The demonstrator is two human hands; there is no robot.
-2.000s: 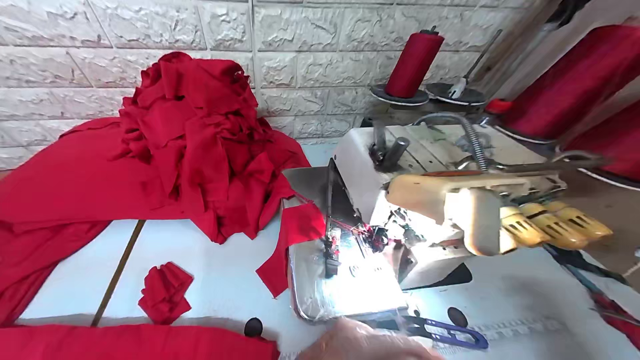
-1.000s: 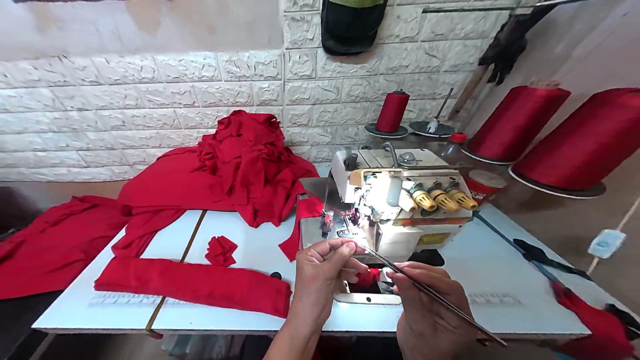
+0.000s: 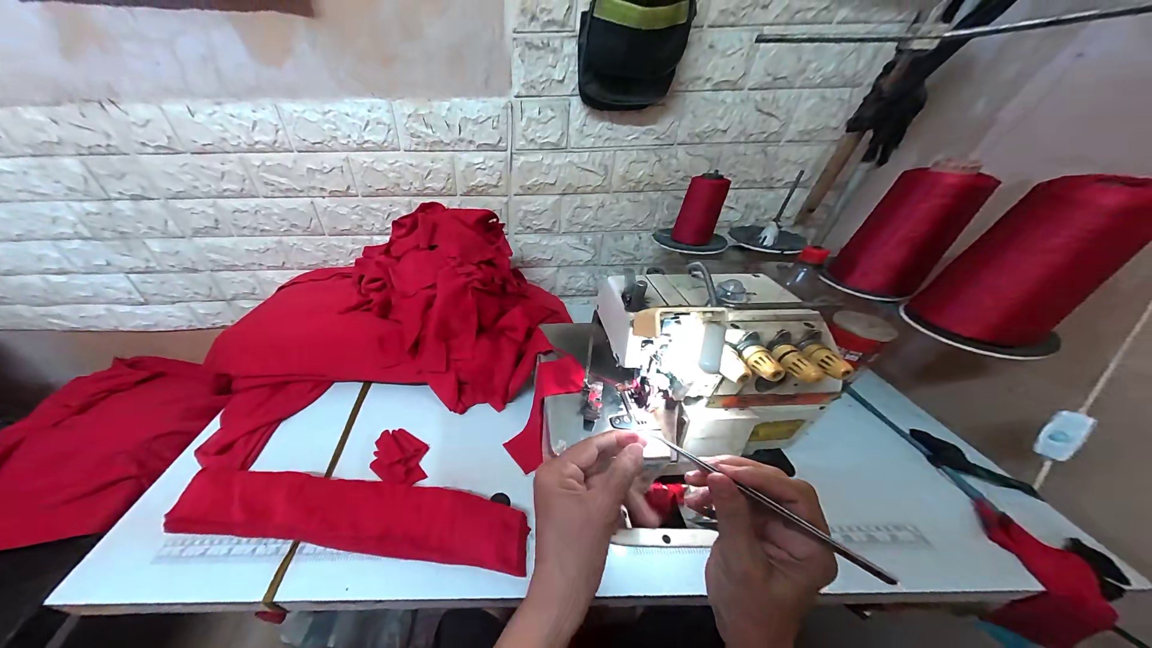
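Observation:
My right hand [image 3: 769, 535] grips a thin metal tool, perhaps tweezers [image 3: 783, 508], which slants up and left. Its tip is close to the pinched fingertips of my left hand [image 3: 589, 495]; whatever lies between those fingers is too small to make out. Both hands are in front of an overlock sewing machine [image 3: 720, 360], whose lamp lights the needle area brightly. A red fabric strip [image 3: 544, 405] lies at the left of the machine's plate. Below the plate, an opening in the machine shows more red material, partly hidden by my hands.
A folded red cloth [image 3: 351, 517] and a small red fabric piece [image 3: 399, 456] lie left on the white table [image 3: 468, 585]. Behind them is a heap of red fabric [image 3: 432, 306]. Red thread cones [image 3: 1035, 261] stand at the right, with a smaller cone [image 3: 700, 209] behind the machine.
The view has tilted up since the oldest frame, where one hand was low by the machine. Both hands are now raised, with the metal tool in the right; since one second ago they have barely moved.

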